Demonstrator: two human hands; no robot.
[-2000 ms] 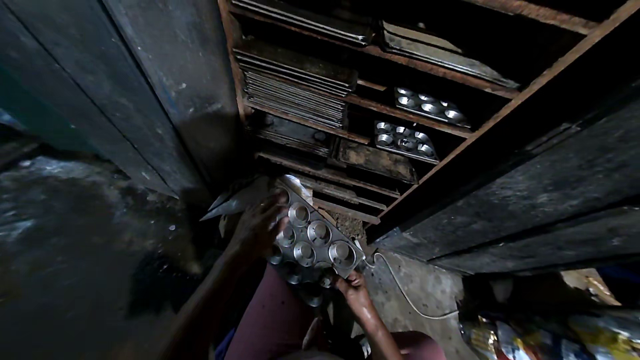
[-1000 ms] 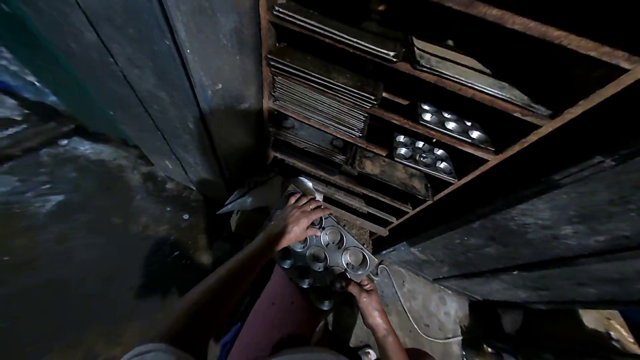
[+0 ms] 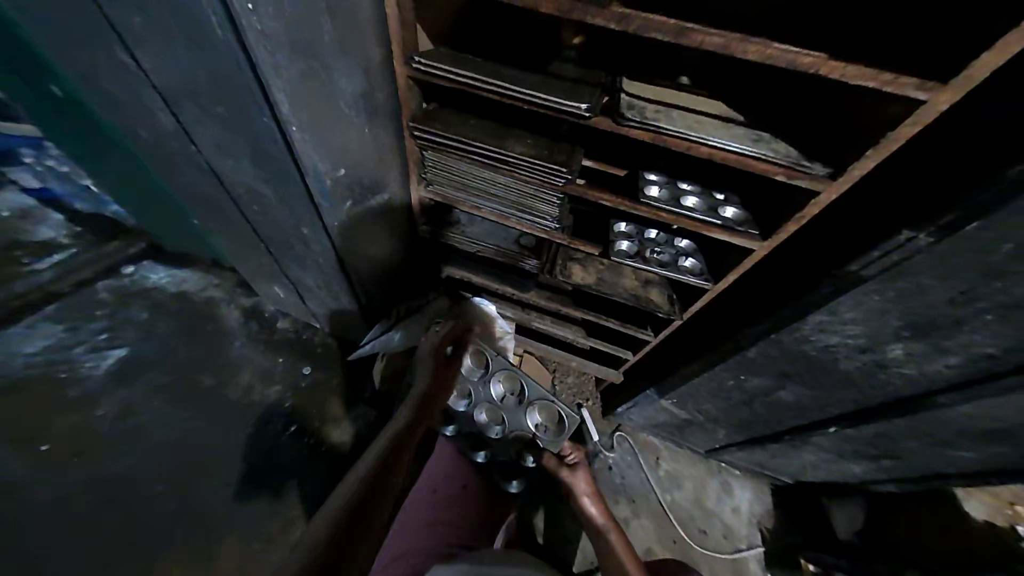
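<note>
A metal muffin tin (image 3: 518, 404) with several round cups lies tilted over my lap, and more cups show below its near edge. My right hand (image 3: 570, 464) grips its near right corner, the thumb near the rim. My left hand (image 3: 448, 352) is at the far left end of the tin, blurred and dark; whether it grips the tin or touches something on it cannot be told. Just beyond that hand lies a pale crumpled sheet or bag (image 3: 494, 324).
A wooden rack (image 3: 696, 144) ahead holds stacked flat baking trays (image 3: 492, 184) and two smaller muffin tins (image 3: 660, 252). A dark wooden panel (image 3: 312, 104) stands at left, another (image 3: 864, 352) at right. A white cable (image 3: 664, 508) curves over the floor.
My left hand, spread over the tin's cups one second ago, has moved back to its far left end. My right hand stays at the near corner.
</note>
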